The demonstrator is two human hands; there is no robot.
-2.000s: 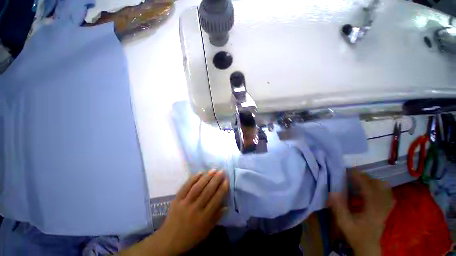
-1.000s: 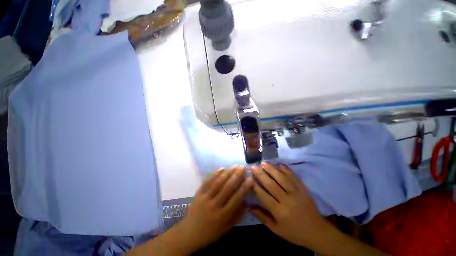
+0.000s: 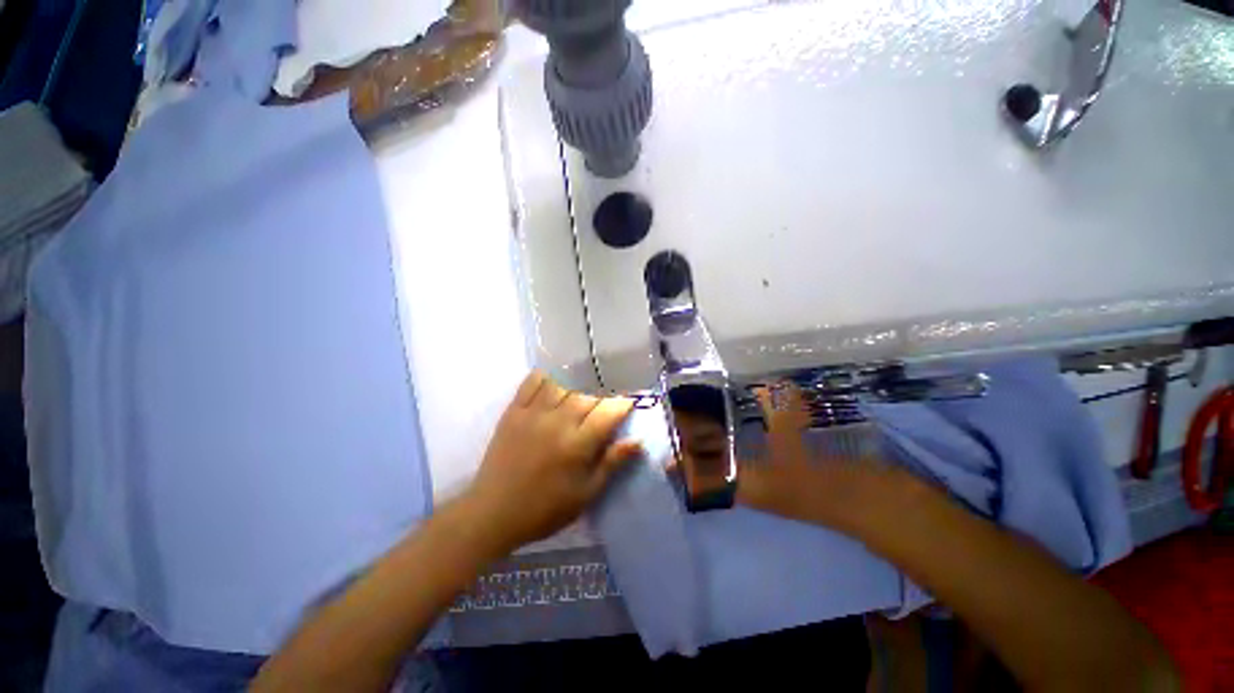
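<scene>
Light blue cloth (image 3: 778, 569) lies under the white sewing machine's head (image 3: 866, 176) and droops over the table's front edge, with a folded strip (image 3: 647, 542) left of the needle area. My left hand (image 3: 548, 454) is left of the needle, fingers curled on the cloth's edge. My right hand (image 3: 812, 474) is on the cloth just right of the needle, its fingertips partly hidden by the shiny lever guard (image 3: 701, 433). Its grip is unclear. The guard also hides the needle. Bunched cloth (image 3: 1069, 474) lies beyond my right forearm.
A large light blue panel (image 3: 230, 366) covers the table at left. A measuring scale (image 3: 535, 589) runs along the front edge. Dark red snips (image 3: 1152, 420) and red-handled scissors (image 3: 1204, 454) are at right, above a red bundle (image 3: 1177, 596). Pale scraps (image 3: 359, 41) lie at upper left.
My hands, side by side in front of the needle a second ago, are now apart and further up, one on each side of it. A strip of cloth now hangs between them.
</scene>
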